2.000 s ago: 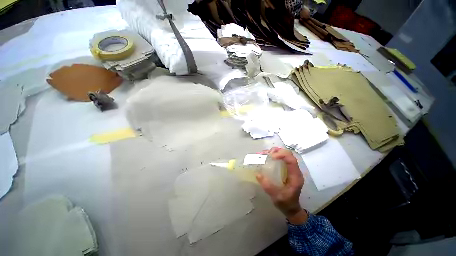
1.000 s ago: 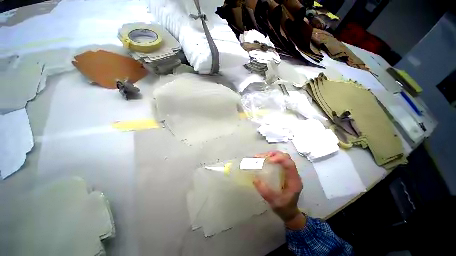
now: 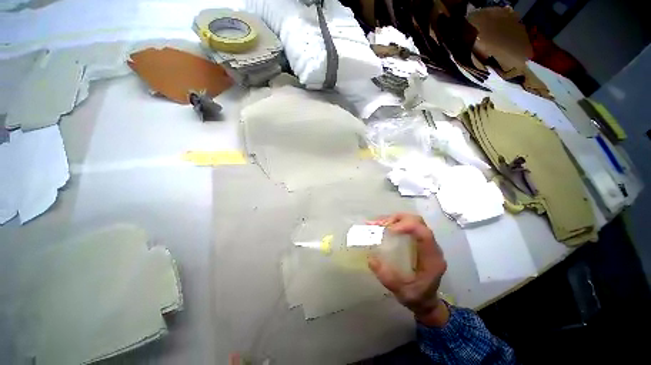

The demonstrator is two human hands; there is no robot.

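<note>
My right hand (image 3: 414, 264) comes in from the lower right and grips the translucent yellowish glue bottle (image 3: 385, 253). The bottle lies sideways in the hand, its pale nozzle pointing left. Below it a grey-beige cut panel (image 3: 321, 292) with notched corners lies flat on the table; bottle and hand hide part of it. A small blurred pinkish spot, perhaps a fingertip of my left hand (image 3: 239, 358), shows at the bottom edge; the rest of that hand is out of the picture.
A panel stack (image 3: 107, 292) lies at the lower left. A large grey-beige piece (image 3: 303, 135) lies beyond the bottle. White backing pieces (image 3: 467, 196) and an olive-tan pile (image 3: 549, 164) are right. A tape roll (image 3: 228, 33) and orange-brown leather piece (image 3: 178, 75) are at the back left.
The view has shifted left, so the table's things stand further right and higher. My right hand keeps its grip on the bottle. The pinkish spot has appeared at the bottom edge.
</note>
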